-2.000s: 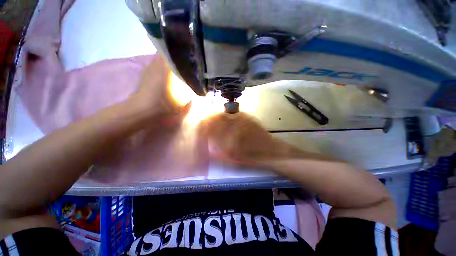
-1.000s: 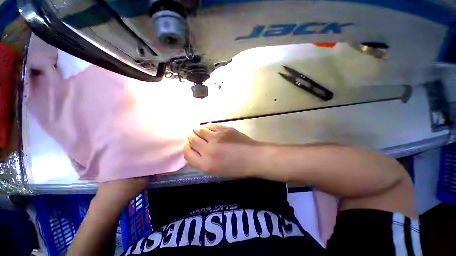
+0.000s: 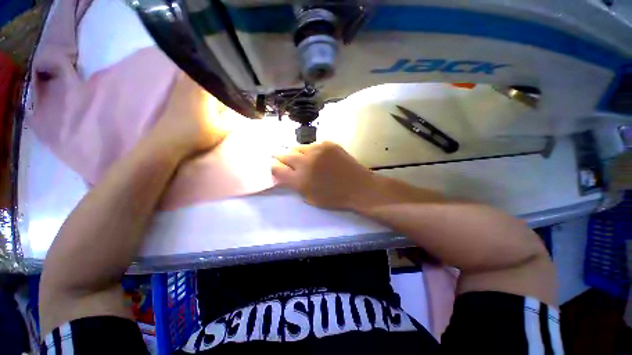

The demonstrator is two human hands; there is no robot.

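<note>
A pink garment piece (image 3: 118, 104) lies on the white table and runs under the lit needle area of the lockstitch machine (image 3: 443, 41). My left hand (image 3: 197, 118) lies on the cloth left of the needle, partly washed out by the lamp glare; its fingertips cannot be made out. My right hand (image 3: 322, 173) is at the cloth's right edge, just in front of the presser foot area, fingers curled together on the fabric edge. The glare hides the needle and the exact contact there.
Black thread snips (image 3: 425, 129) lie on the machine bed to the right. The machine head overhangs the work. Blue plastic crates (image 3: 177, 305) stand below the table's front edge (image 3: 277, 261) and at the far right. Pink fabric (image 3: 441, 295) hangs by my lap.
My left hand has come up from below the table edge onto the cloth. My right hand and the cloth's front edge have moved forward, closer to the needle area. The view has shifted.
</note>
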